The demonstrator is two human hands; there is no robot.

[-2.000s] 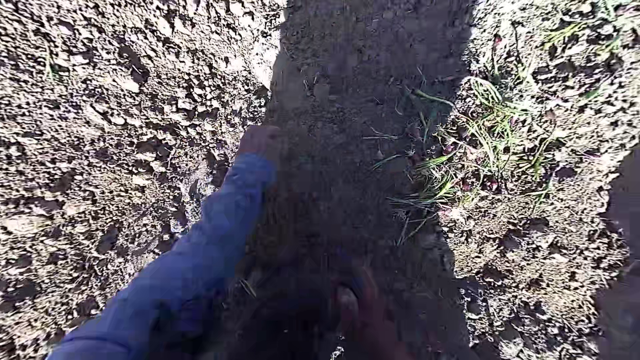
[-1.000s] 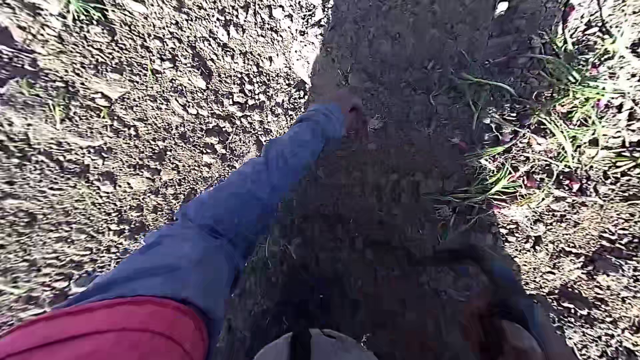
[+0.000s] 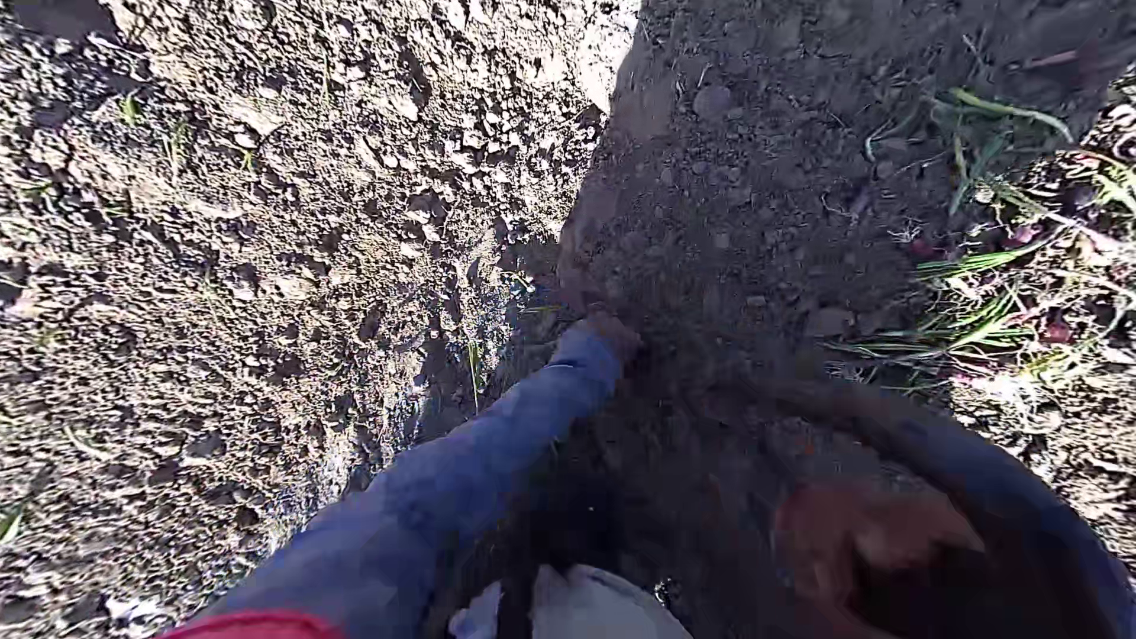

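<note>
My left hand (image 3: 612,333) reaches down to the shaded soil (image 3: 710,231), its arm in a blue sleeve (image 3: 479,444) with red cloth at the lower edge. The fingers are small and blurred, so whether they hold anything is unclear. A dark sleeve (image 3: 958,453) curves in from the lower right toward the middle; the hand at its end is lost in shadow and blur. Green-leaved plants (image 3: 976,328) with reddish bits at their base lie on the ground at the right, apart from my left hand.
Rough, sunlit clods (image 3: 293,222) cover the left side, with small green sprouts. A pale rounded object (image 3: 603,608) shows at the bottom edge. Beside it at the right is a blurred reddish-brown shape (image 3: 870,532) that I cannot identify.
The dark curved sleeve, not discernible two seconds ago, shows at the lower right in the later frames. The view has shifted. My left hand stays stretched toward the soil.
</note>
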